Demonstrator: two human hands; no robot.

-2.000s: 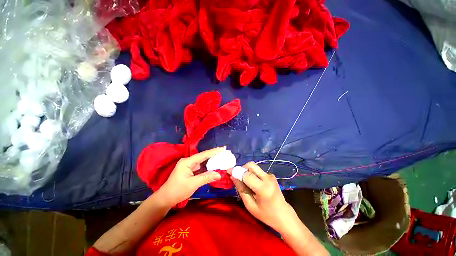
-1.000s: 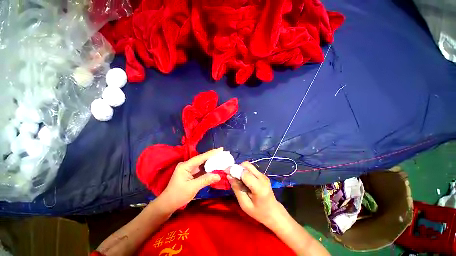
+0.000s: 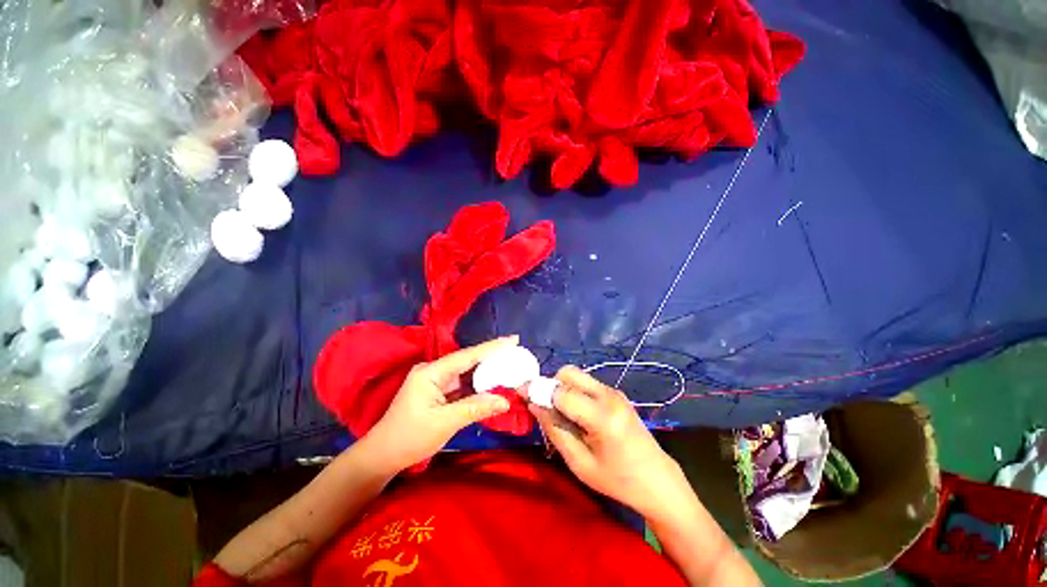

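A red plush piece (image 3: 373,365) with floppy lobes lies at the near edge of the table. My left hand (image 3: 442,404) pinches one red end of it together with a white ball (image 3: 506,367). My right hand (image 3: 586,415), with a white finger wrap (image 3: 542,392) on one finger, is closed at the right side of the ball, its fingertips close to the red end. A needle cannot be made out between them. A loop of white thread (image 3: 682,384) extends right from my right hand.
A pile of red plush pieces (image 3: 540,80) lies at the far side. A clear bag of white balls (image 3: 138,229) is at left, with three loose balls (image 3: 265,206) beside it. A long white thread (image 3: 700,241) slants across the blue cloth (image 3: 896,241). A cardboard box (image 3: 890,493) and red crate (image 3: 964,533) stand below right.
The view has shifted slightly. My right hand has turned a little beside the ball, and my left hand keeps its hold. The thread loop looks nearly the same.
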